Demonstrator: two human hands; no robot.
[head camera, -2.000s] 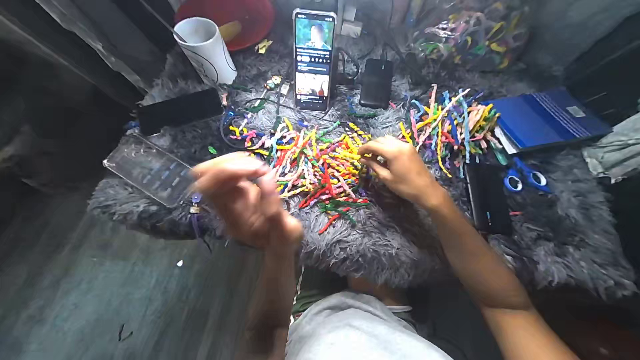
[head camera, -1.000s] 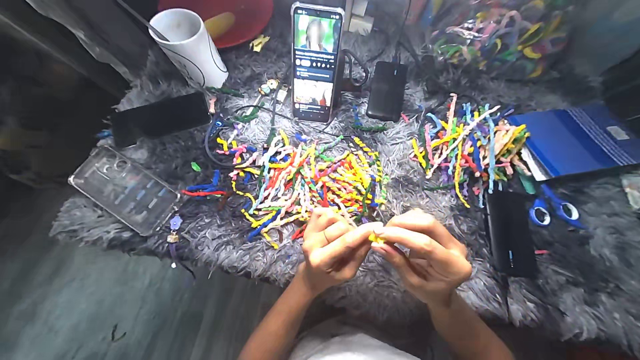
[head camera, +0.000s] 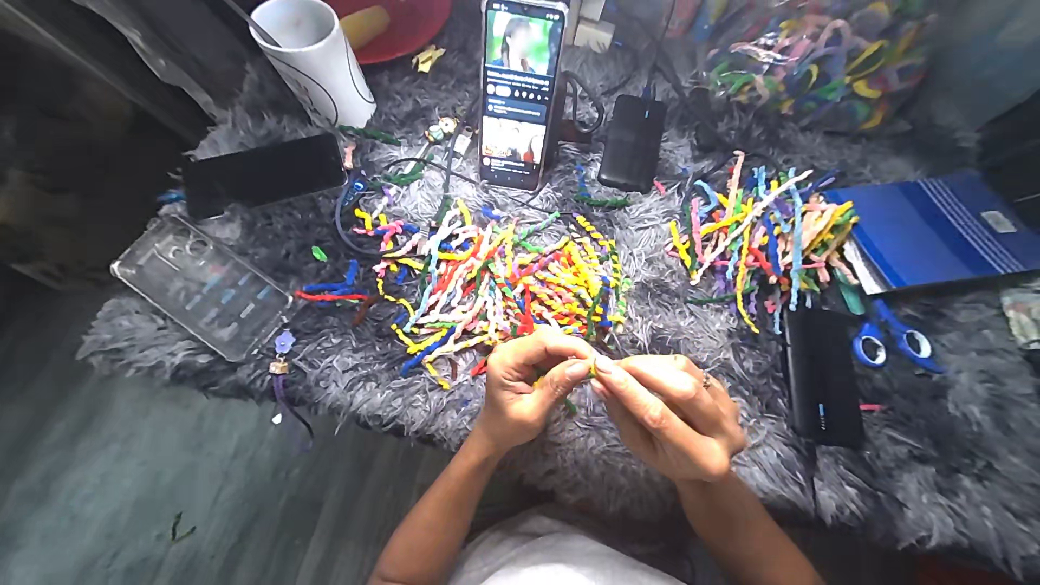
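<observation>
My left hand (head camera: 532, 386) and my right hand (head camera: 674, 410) meet at the fingertips, pinching a small piece of yellow-green fuzzy stem (head camera: 594, 367) between them; most of it is hidden by the fingers. Just beyond the hands lies a large pile of multicolored fuzzy stems (head camera: 487, 284), twisted-looking and mostly red, yellow, white and blue. A second, looser pile of such stems (head camera: 760, 236) is to the right. A bit of green shows below the fingertips. My right hand wears a ring.
On the grey shaggy cover (head camera: 650, 325) are a lit phone (head camera: 522, 97), a white mug (head camera: 313, 65), a dark phone (head camera: 264, 175), a clear phone case (head camera: 203, 288), black power banks (head camera: 632, 142), blue-handled scissors (head camera: 894, 337), a blue folder (head camera: 934, 231) and a clear bag of colored loops (head camera: 821, 65).
Two seconds ago my hands were apart, the right one at the large pile and the left one raised. They have since come together in front of the pile, holding a small yellowish piece.
</observation>
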